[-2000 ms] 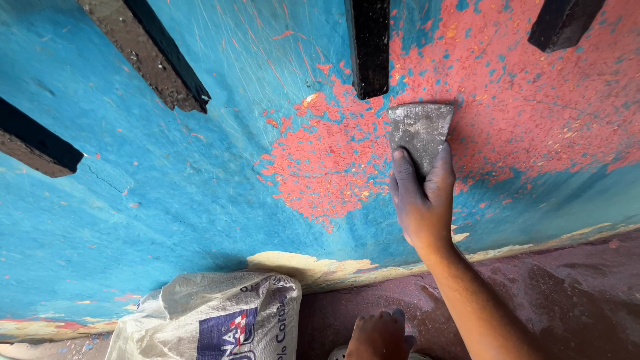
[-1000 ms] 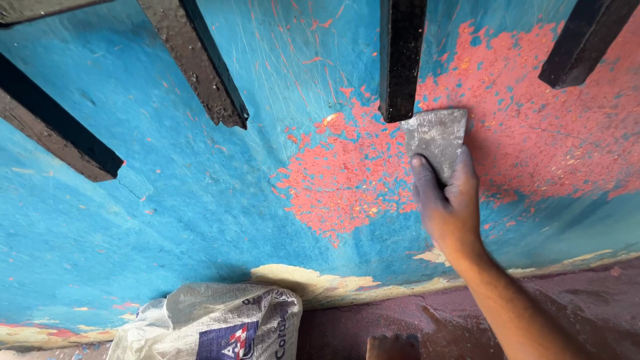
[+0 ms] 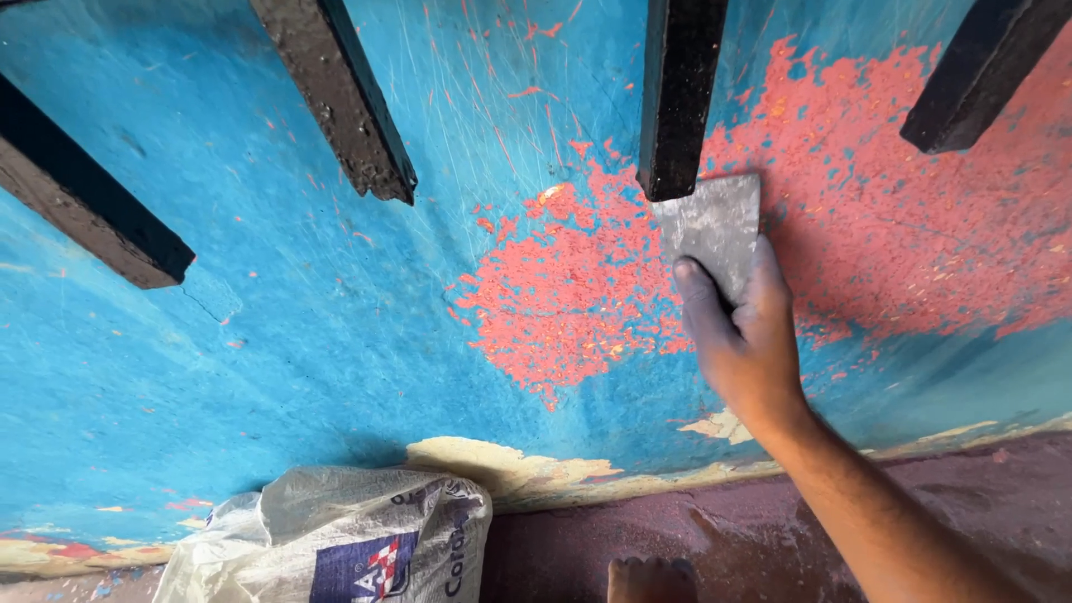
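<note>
My right hand (image 3: 745,327) grips a metal paint scraper (image 3: 716,230), thumb on the near face of its wide blade. The blade lies against the blue painted wall (image 3: 318,360), over a patch where the blue has come off and a salmon-pink layer (image 3: 888,226) shows. One upper corner of the blade is close behind the lower end of a dark metal bar (image 3: 680,109). At the bottom edge a small bit of skin with rounded tips (image 3: 651,579) shows; whether it is my left hand or a foot I cannot tell.
A white woven plastic sack (image 3: 335,536) with printing stands against the wall's base at the lower left. More dark bars (image 3: 339,100) jut down in front of the wall on both sides. Cream patches (image 3: 511,469) show low on the wall, above a purplish floor (image 3: 569,548).
The scraper's upper corner, apart from the middle bar two seconds ago, now sits right by its end. The dusty hand seen at the bottom edge two seconds ago has mostly left view.
</note>
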